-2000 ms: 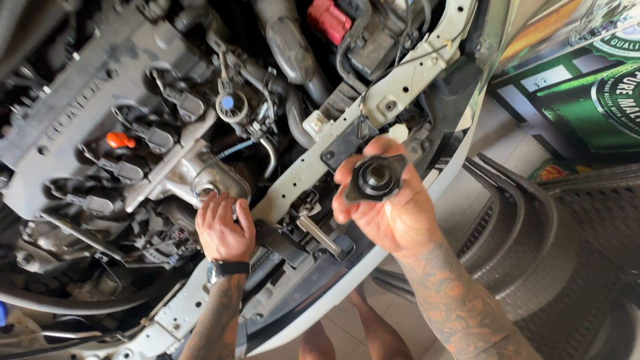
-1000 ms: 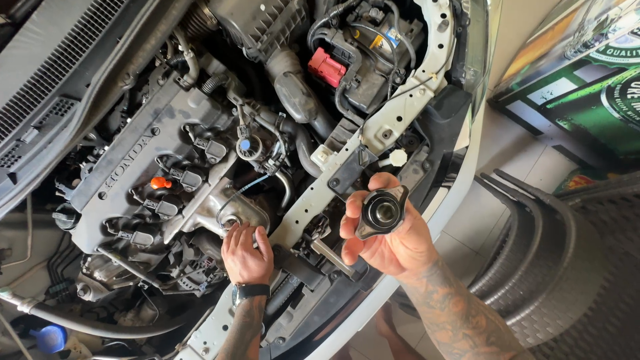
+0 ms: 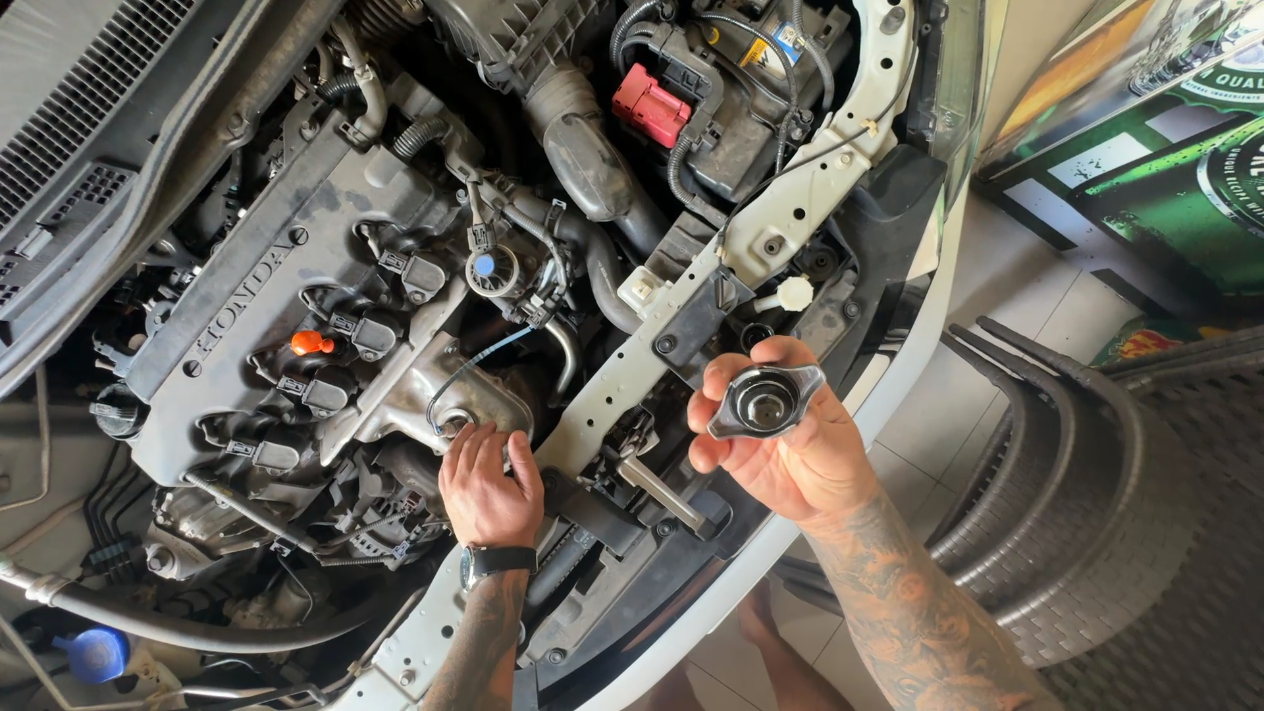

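A metal radiator cap (image 3: 766, 401), its underside with the round seal facing up toward me, is held in the fingers of my right hand (image 3: 805, 454) above the front edge of the engine bay. My left hand (image 3: 491, 484), with a black-strapped watch at the wrist, rests palm down by the exhaust heat shield (image 3: 464, 390); its fingertips are at the sensor (image 3: 455, 423) there. What lies under that palm is hidden. To its upper left is the engine cover (image 3: 267, 267) with an orange dipstick handle (image 3: 312, 343).
The pale radiator support bar (image 3: 612, 385) runs diagonally between my hands. A red battery terminal cover (image 3: 652, 106) and an air intake duct (image 3: 583, 148) lie beyond. Stacked woven chairs (image 3: 1066, 513) stand at the right. A blue reservoir cap (image 3: 98, 654) is at the lower left.
The view has shifted so more of the engine bay shows than two seconds ago. The right hand still holds the cap, now turned slightly, and the left hand stays by the heat shield.
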